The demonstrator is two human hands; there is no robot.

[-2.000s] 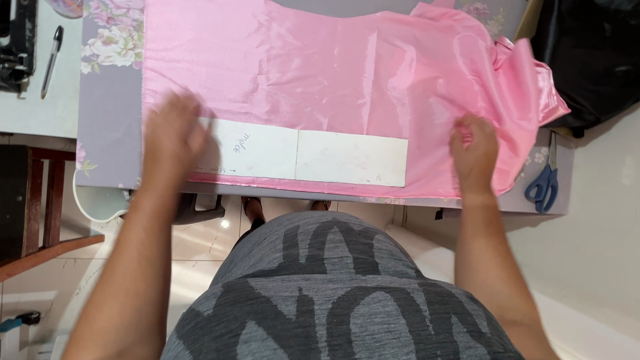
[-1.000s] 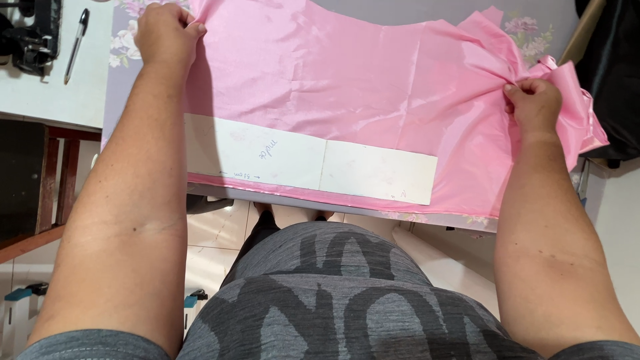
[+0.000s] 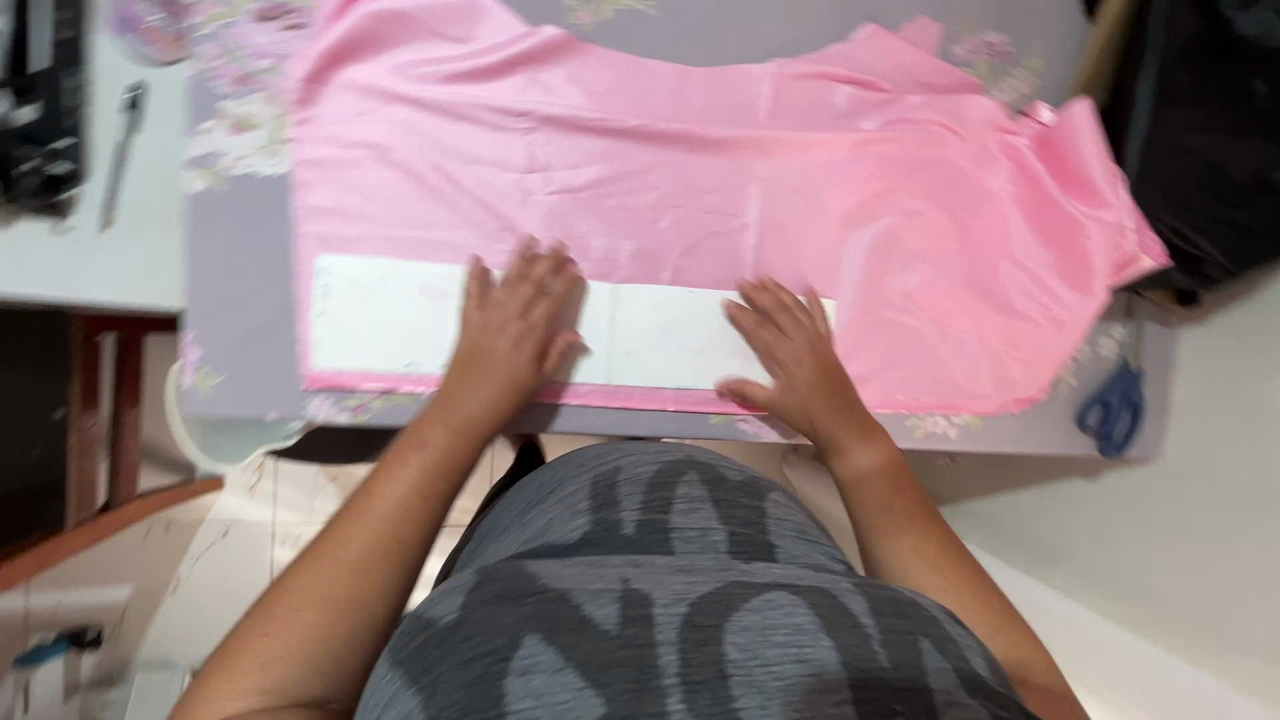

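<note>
Pink satin fabric lies over a table with a floral grey cover, bunched at its right end. Along its near edge rests a long white paper pattern piece, with a strip of pink showing below it. My left hand presses flat on the middle of the paper, fingers spread. Toward the paper's right end, my right hand lies with fingers apart, over the paper and the fabric's near edge. Neither hand grips anything.
Blue-handled scissors lie at the table's near right corner. A pen is on a white surface at the left, beside a black machine part. Black material hangs at the far right. A wooden chair stands at the lower left.
Both hands have let go of the fabric they held a second ago and come inward and nearer onto the paper. The paper's left end, covered by my arm before, now shows.
</note>
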